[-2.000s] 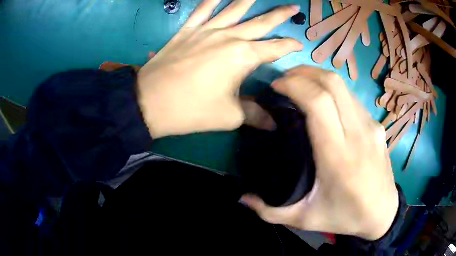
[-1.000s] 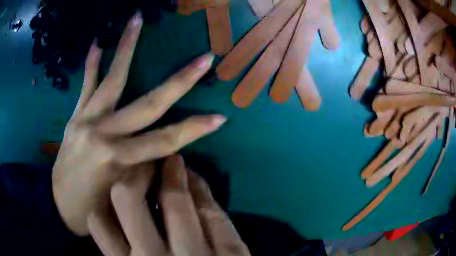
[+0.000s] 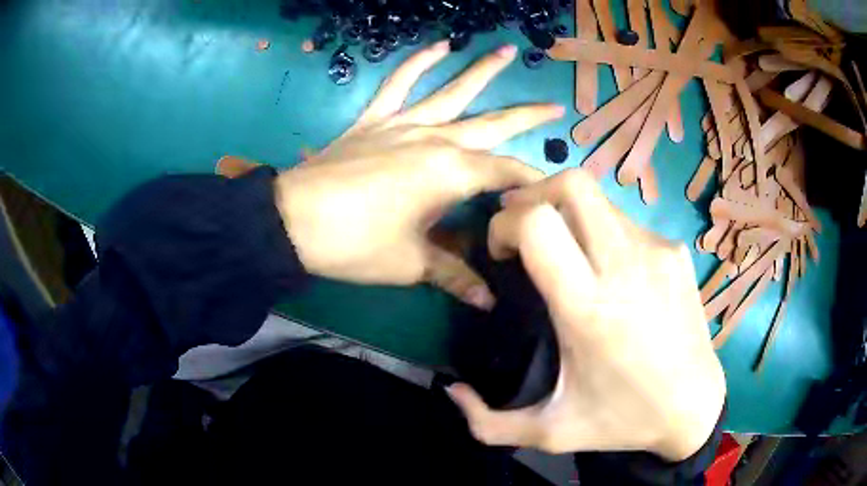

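A black speaker housing (image 3: 499,332) is held near the table's front edge. My right hand (image 3: 623,332) wraps around its right side, with the thumb low at the near end and the fingers curled over the far end. My left hand (image 3: 409,195) lies over the housing's left side; its thumb reaches onto the dark housing and its other fingers spread over the table. Both hands are bare. Whether a strap or button is between the fingers is hidden.
A green table (image 3: 171,104) bears a dark heap of strap buttons (image 3: 409,24) at the back. One black button (image 3: 556,149) lies alone beyond my hands. A pile of tan straps (image 3: 761,161) covers the right side. A tan rounded end (image 3: 236,166) shows by my left sleeve.
One second ago my hands were together at the lower left of the view. Now they are apart around the black housing, much as two seconds ago. The view has shifted, showing more of the button heap.
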